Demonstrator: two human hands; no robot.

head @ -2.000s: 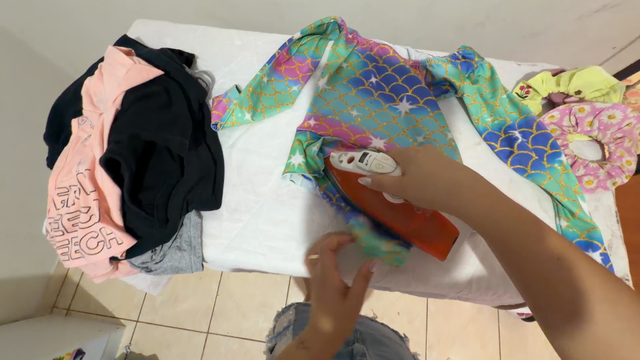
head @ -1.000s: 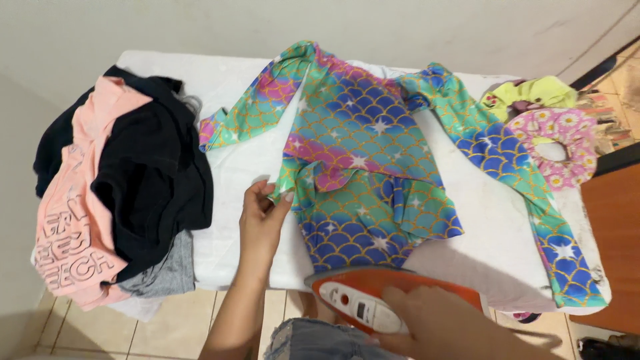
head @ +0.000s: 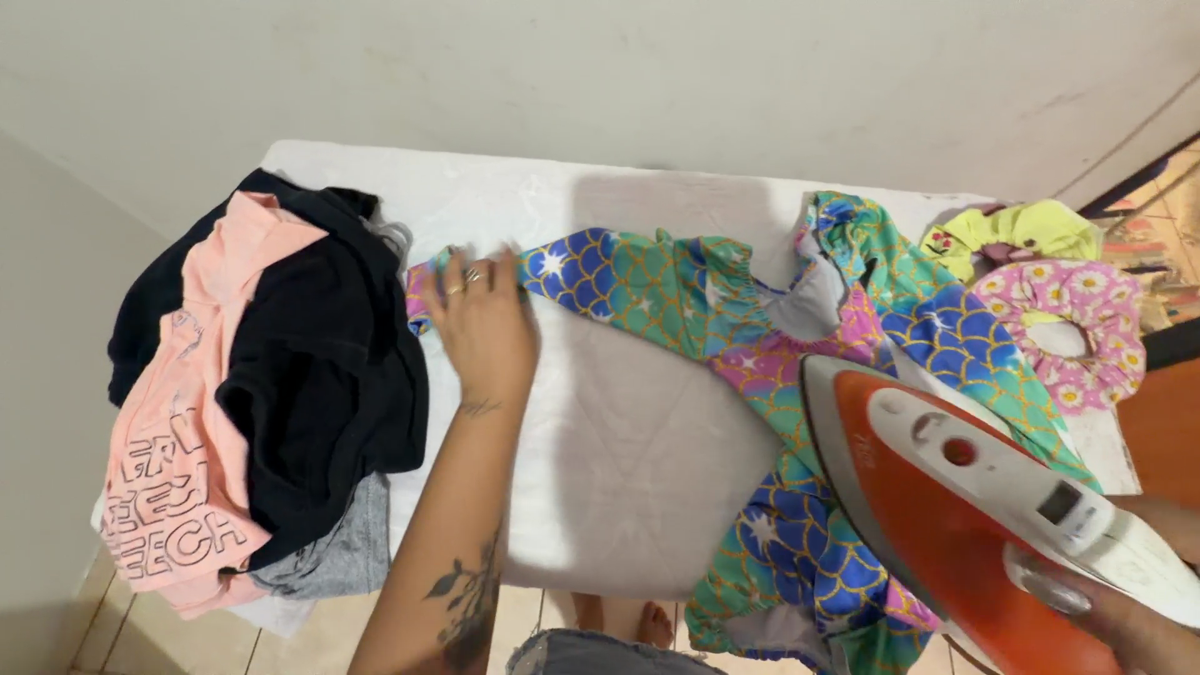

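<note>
A long-sleeved garment with a mermaid-scale print (head: 647, 281) in blue, green and pink lies across the white-covered surface, its neck opening facing up and its lower part near the front edge. My left hand (head: 483, 328) presses flat on the end of its left-hand sleeve, fingers a little blurred. At the right, my right hand (head: 1078, 591) is closed on the handle of an orange and white clothes iron (head: 947, 497). The iron is above the garment's body and hides part of it; whether its soleplate touches the fabric I cannot tell.
Black clothing (head: 319, 375), a peach shirt with printed lettering (head: 187, 469) and a grey garment (head: 337, 553) are heaped at the left. A yellow scrunchie (head: 1041, 230) and a pink daisy-patterned scrunchie (head: 1106, 309) lie at the right back. A wall runs behind the white-covered surface (head: 469, 178).
The garment has been turned and laid differently, one sleeve now stretching left. My left hand has moved from the garment's side to that sleeve's end. The iron has been raised from the front edge.
</note>
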